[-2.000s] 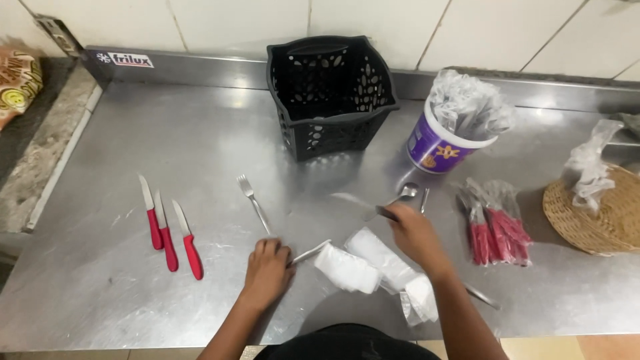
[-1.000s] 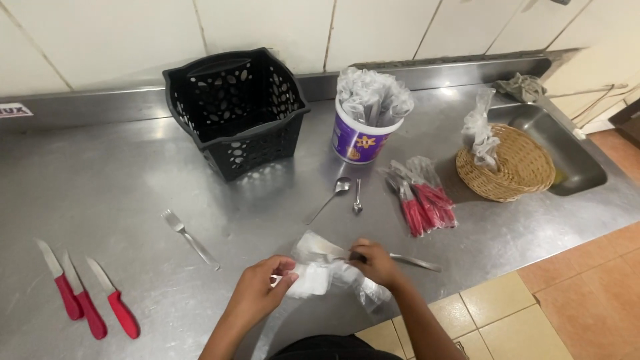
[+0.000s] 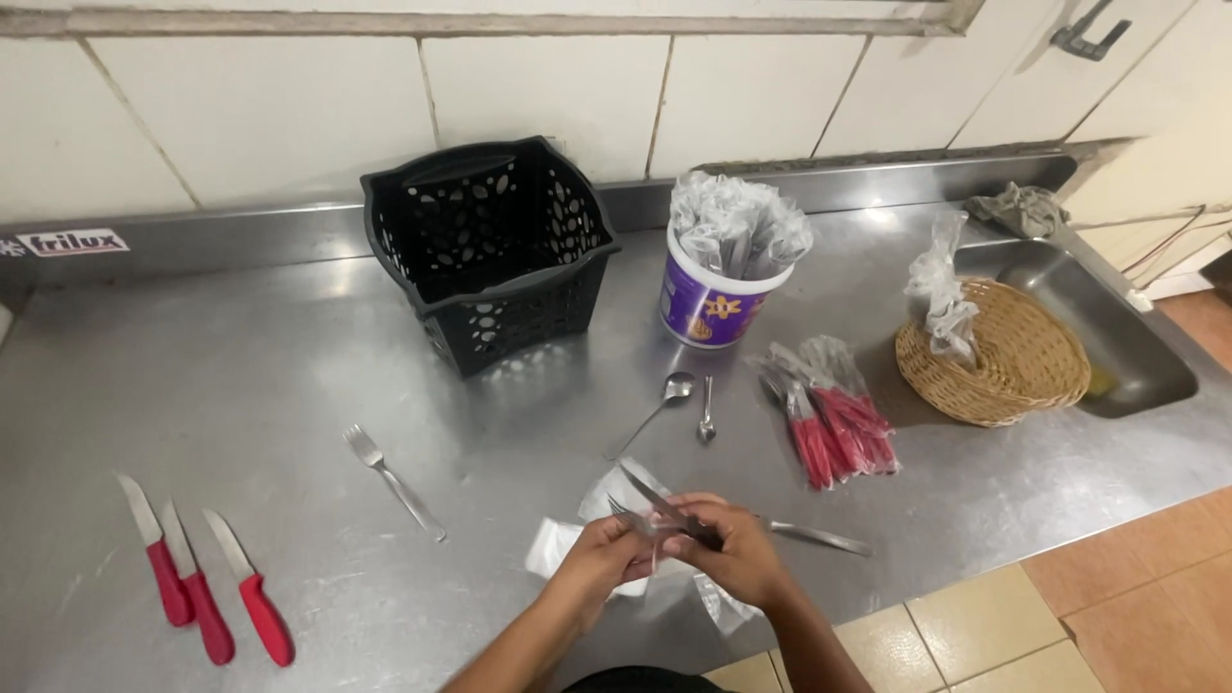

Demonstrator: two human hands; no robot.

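My left hand [image 3: 602, 558] holds a metal fork [image 3: 628, 518], tines pointing up and left. A table knife [image 3: 664, 498] is in my right hand [image 3: 727, 544], its blade crossing above the fork. Beneath both hands lie white napkins [image 3: 553, 549] and clear plastic sleeves [image 3: 720, 604]. Just right of my right hand, another metal utensil [image 3: 823, 537] lies partly hidden. Beyond the hands are a large spoon [image 3: 677, 387] and a small spoon [image 3: 707, 423]. A second fork [image 3: 399, 481] rests to the left. Three red-handled knives [image 3: 258, 602] lie at far left.
A black plastic basket [image 3: 520, 318] stands near the backsplash. Beside it is a purple-and-white tub [image 3: 707, 298] of plastic-wrapped utensils. Bagged red-handled cutlery [image 3: 837, 433] lies right of the spoons. A wicker basket [image 3: 1020, 366] overlaps the sink [image 3: 1145, 356], with a grey cloth [image 3: 1020, 207] behind.
My left hand, at the white napkin a second ago, now has a fork. The knife and fork are raised together between both hands. The view has shifted right since the oldest frame.
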